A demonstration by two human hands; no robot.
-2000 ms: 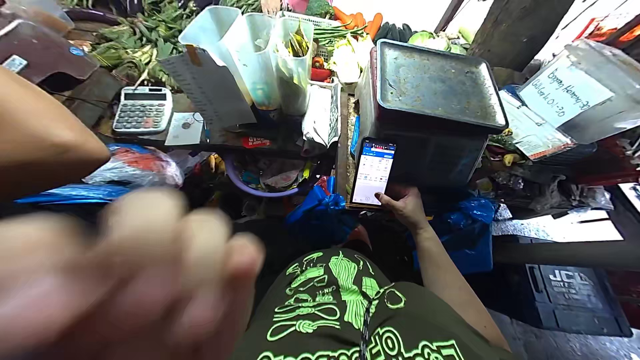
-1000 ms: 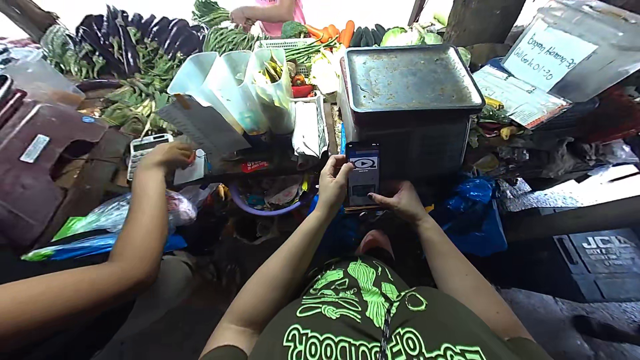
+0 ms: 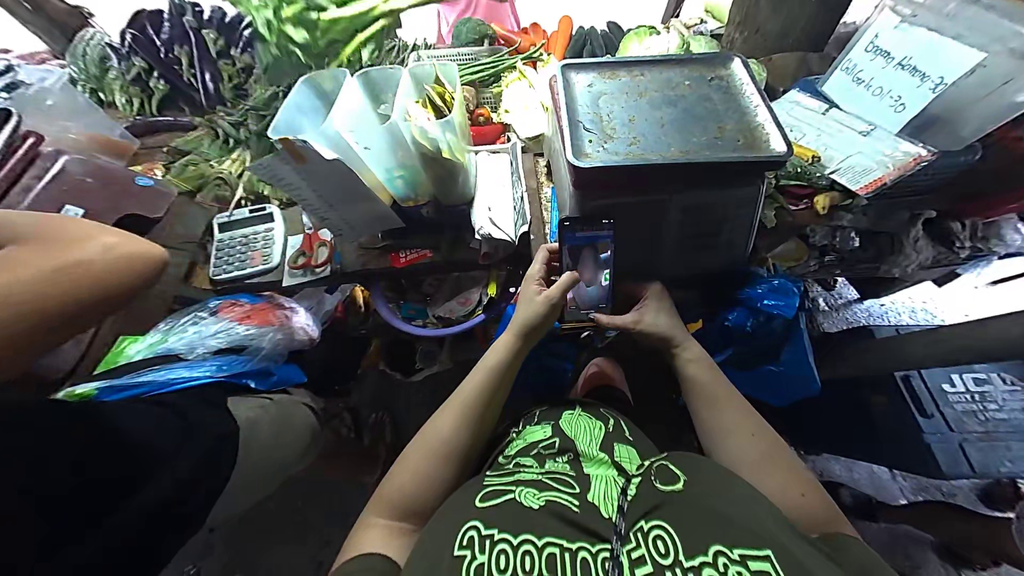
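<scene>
A smartphone (image 3: 588,268) with a lit screen stands upright between my two hands, just before the dark box under a scratched metal tray (image 3: 672,112). My left hand (image 3: 544,292) holds the phone's left edge, its thumb over the screen. My right hand (image 3: 650,316) supports the lower right corner, thumb at the bottom edge. Left of the phone are a folded paper bundle (image 3: 498,196) and clear plastic containers (image 3: 376,120), one with green peppers. Farther left lie a calculator (image 3: 247,242) and red-handled scissors (image 3: 310,252).
Another person's bent arm (image 3: 72,272) reaches in from the left. Eggplants (image 3: 188,56), carrots (image 3: 560,36) and cabbages (image 3: 664,40) lie at the back. A purple-rimmed basket (image 3: 428,328) sits below the ledge. Blue plastic bags (image 3: 764,344) hang at the right, above a dark crate (image 3: 968,408).
My left hand, blurred in front two seconds ago, is now at the phone. The phone's screen picture has changed. The other person's hand has left the calculator, and leafy greens now show raised at the back.
</scene>
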